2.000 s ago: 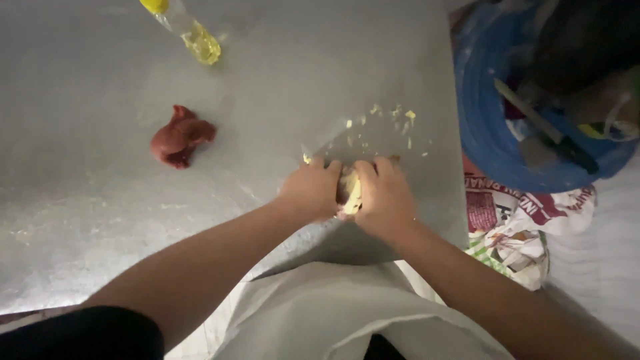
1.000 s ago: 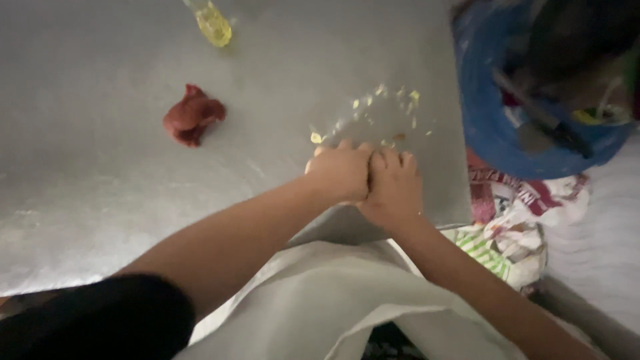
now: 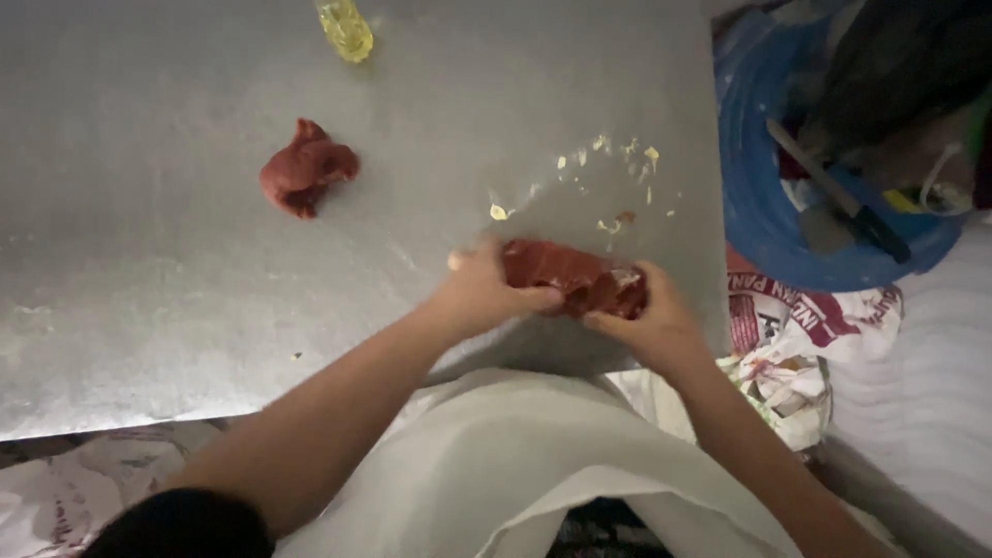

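Observation:
Both my hands hold a thick, reddish-brown roll of dough low over the metal table near its front edge. My left hand grips the roll's left end, with the thumb along the near side. Around the right end is my right hand, its thumb also on the near side. Pale bits show on the roll's right part. A smaller lump of the same reddish dough lies up and to the left, apart from my hands. Small yellowish crumbs are scattered beyond the roll.
A clear bottle of yellow liquid lies at the top. Beyond the right edge of the metal table is a blue plastic basin holding a knife and dark items. Printed plastic sacks lie below it.
My hands have moved apart from their overlapped position, and the reddish roll now shows between them. Two seconds ago a pale, yellowish mass showed between my hands.

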